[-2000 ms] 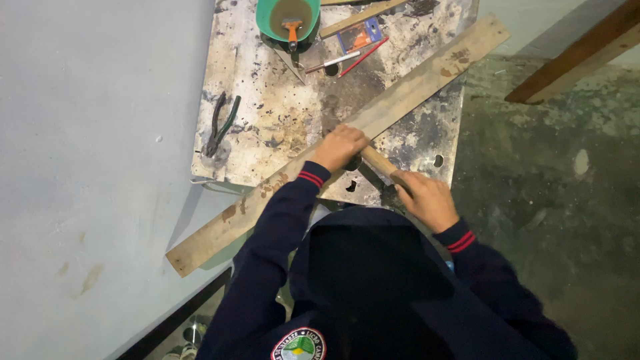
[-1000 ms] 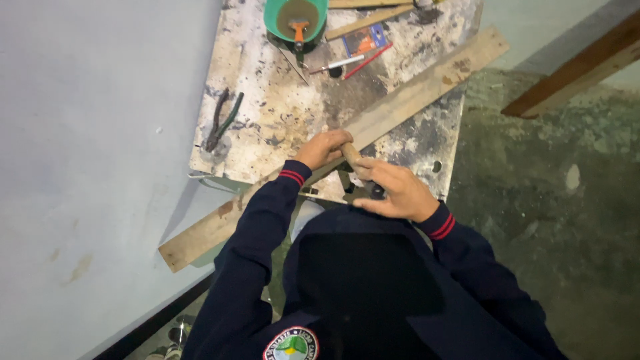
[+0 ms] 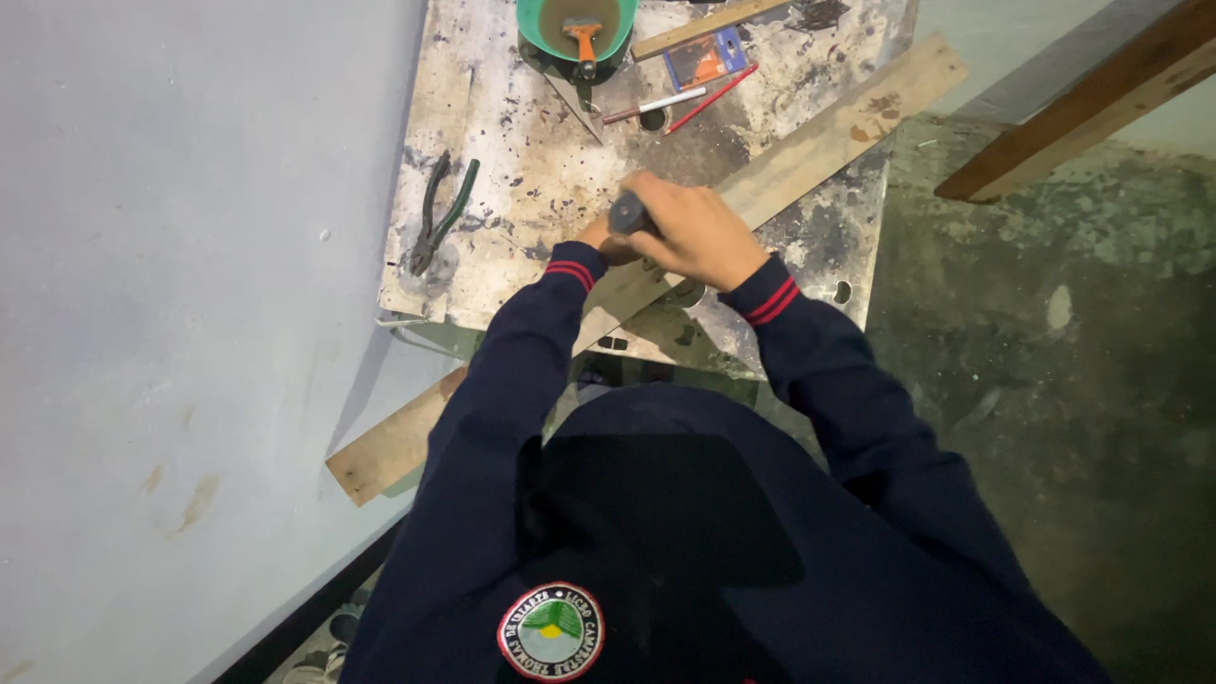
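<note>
A long wooden board lies diagonally across the stained worktable, its lower left end jutting past the near edge. My right hand is closed around a tool with a dark round end; the fist covers the rest, so its kind is not clear. Behind and below it my left hand is at the board, mostly hidden by the right hand, and what its fingers hold cannot be seen. Pliers with dark green handles lie left of both hands.
Along the table's far side are a green bowl of murky liquid with an orange-handled brush, a wood strip, a blue-and-orange packet, a white marker and a red pencil. A wooden beam stands at right, a wall left.
The right hand has moved from the right of the left hand to over it, and the tool's dark round end now points up. The wooden handle seen between the hands earlier is out of sight.
</note>
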